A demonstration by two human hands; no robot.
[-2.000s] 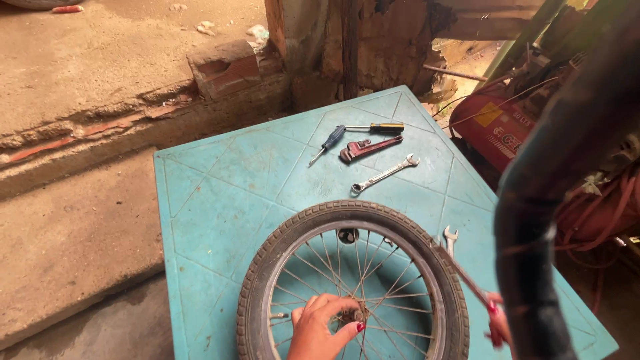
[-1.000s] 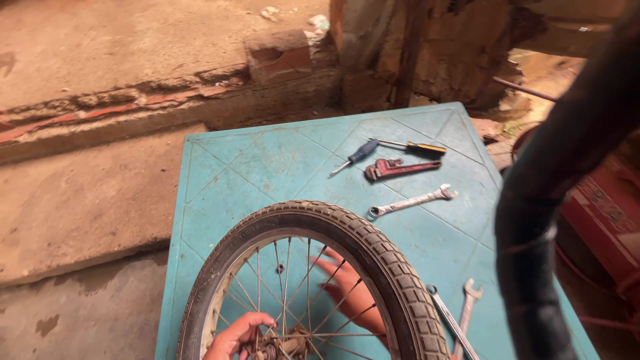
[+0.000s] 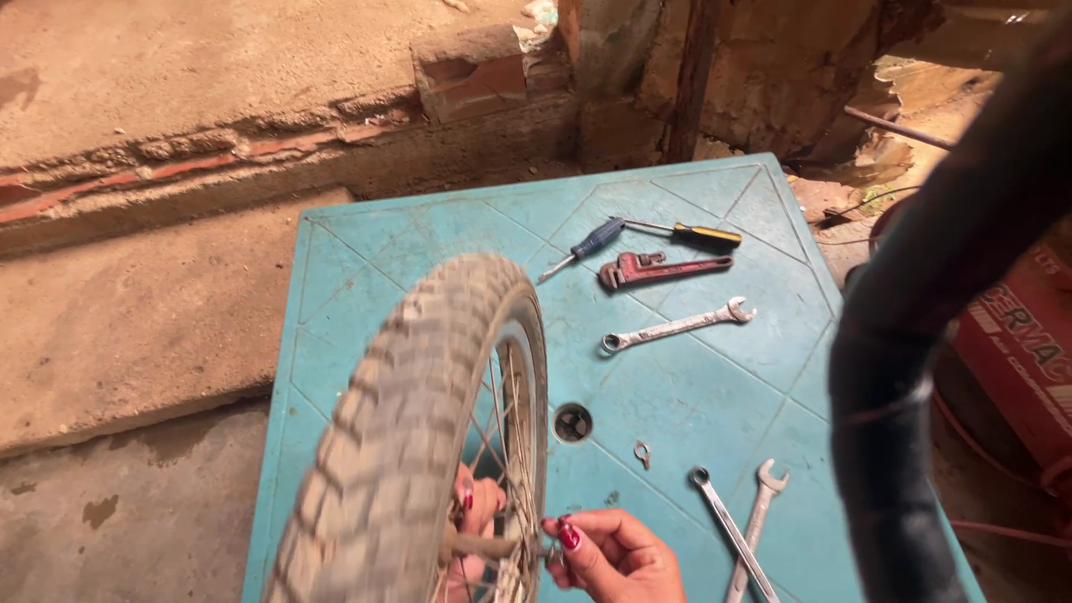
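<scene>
A spoked bicycle wheel with a knobby tyre stands nearly upright on a teal plastic table, slightly blurred. Behind the spokes, partly hidden by the tyre, my left hand is at the left side of the hub. My right hand has thumb and fingertips at the axle end on the right side; whether it pinches a small part there is unclear. A small metal washer with a tab lies right of the wheel. Two crossed wrenches, one being a combination wrench, lie beyond my right hand.
Farther back on the table lie a blue-handled screwdriver, a yellow-and-black screwdriver, a red pipe wrench and another combination wrench. A dark curved tube blocks the right side, before a red air compressor. A concrete ledge borders the left.
The wheel has been tipped from lying flatter to nearly upright. My right hand, at the right with a wrench two seconds ago, is now at the axle; that wrench lies on the table.
</scene>
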